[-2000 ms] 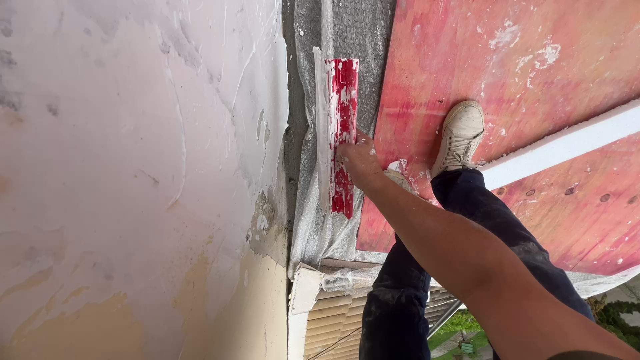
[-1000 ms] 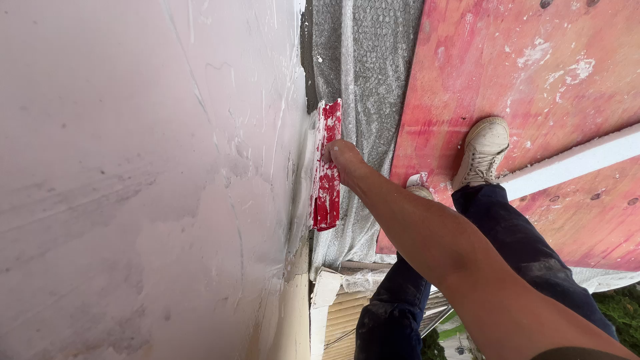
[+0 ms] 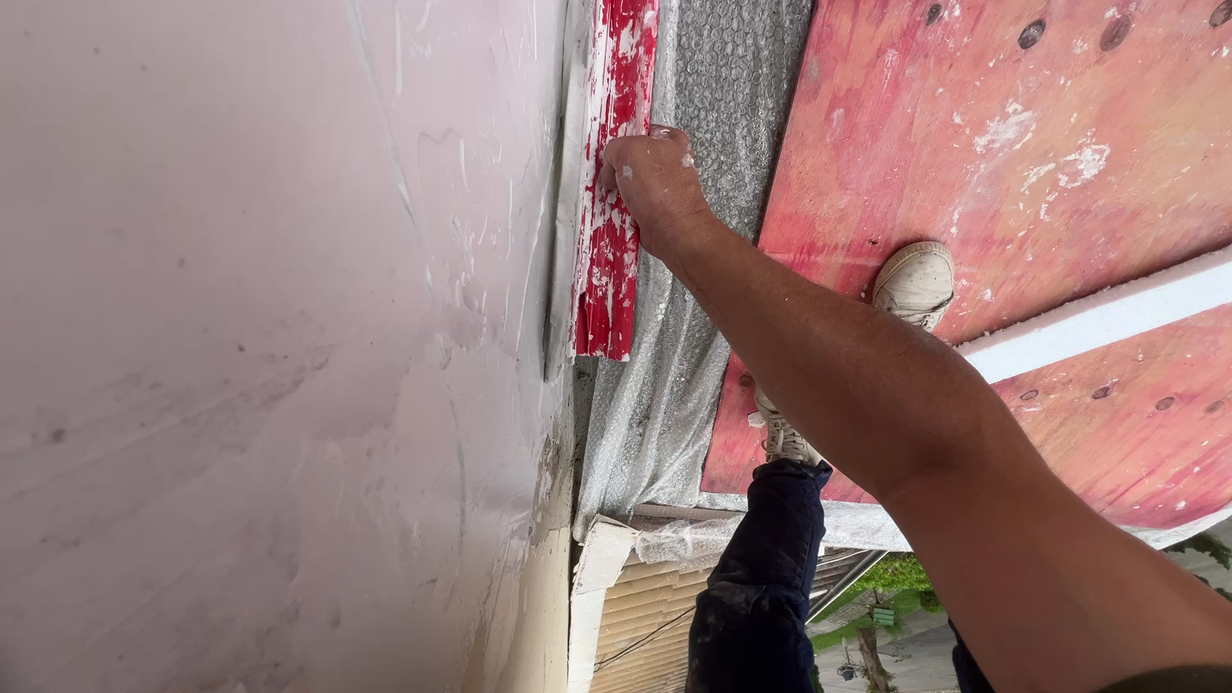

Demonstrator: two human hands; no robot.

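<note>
My right hand [image 3: 659, 188], specked with plaster, is closed around the ribbed red back of a long plastering blade [image 3: 611, 260]. White plaster is smeared over this tool, which lies lengthwise along the right edge of the wall [image 3: 289, 289], its blade edge turned to the wall. The tool's upper end runs out of the frame. Pale, damp-looking plaster with streaks and ridges covers most of the wall; a beige patch shows low at its right edge. My palm and some fingers are hidden. My left hand is out of view.
Bubble wrap [image 3: 731, 106] lines the gap beside pink-stained plywood [image 3: 866, 154], where my shoes [image 3: 914, 279] stand. A white foam strip [image 3: 1107, 327] crosses the plywood. Below the platform's edge are a corrugated surface [image 3: 645, 616] and ground far down.
My right hand has brought the red tool from over the bubble wrap to the wall, then moved it along the wall, up in the view. The view has shifted.
</note>
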